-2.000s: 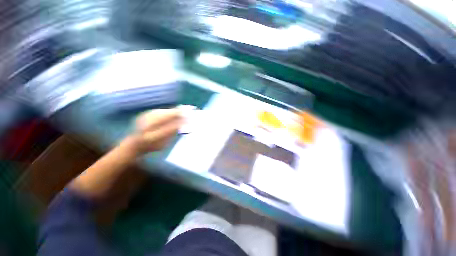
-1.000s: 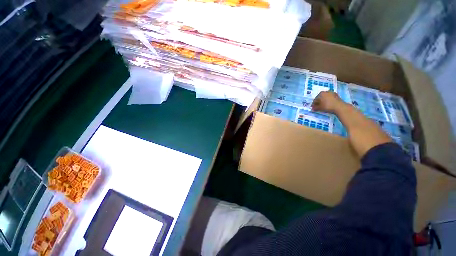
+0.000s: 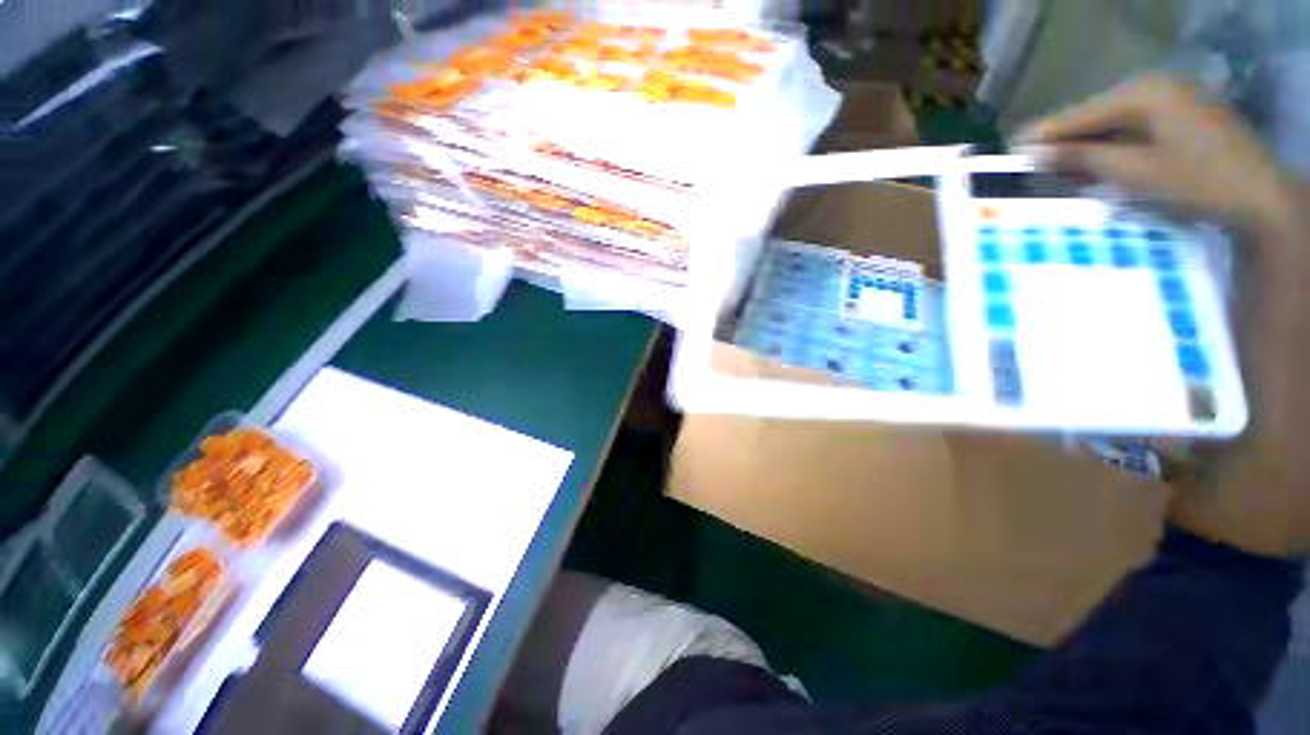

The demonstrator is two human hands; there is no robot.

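Observation:
My right hand [image 3: 1149, 144] grips a white front housing [image 3: 833, 405] by its top edge and holds it up over the open carton. The housing has an open window on its left side, through which the carton shows, and a calculator section on its right with blue keys around a white area. More housings [image 3: 812, 309] lie in the brown carton [image 3: 920, 503]. The dark assembly fixture [image 3: 309, 668] lies on the white paper, with a white opening at its right. My left hand is not in view.
Two clear trays of orange keycaps [image 3: 244, 485] stand beside the fixture. A tall pile of bagged orange parts [image 3: 575, 158] stands at the bench's far edge. Clear lids [image 3: 89, 531] lie at the left. The green bench edge runs between the paper and the carton.
My right hand was down in the carton on the housings. It has risen to the upper right with one housing in its grip.

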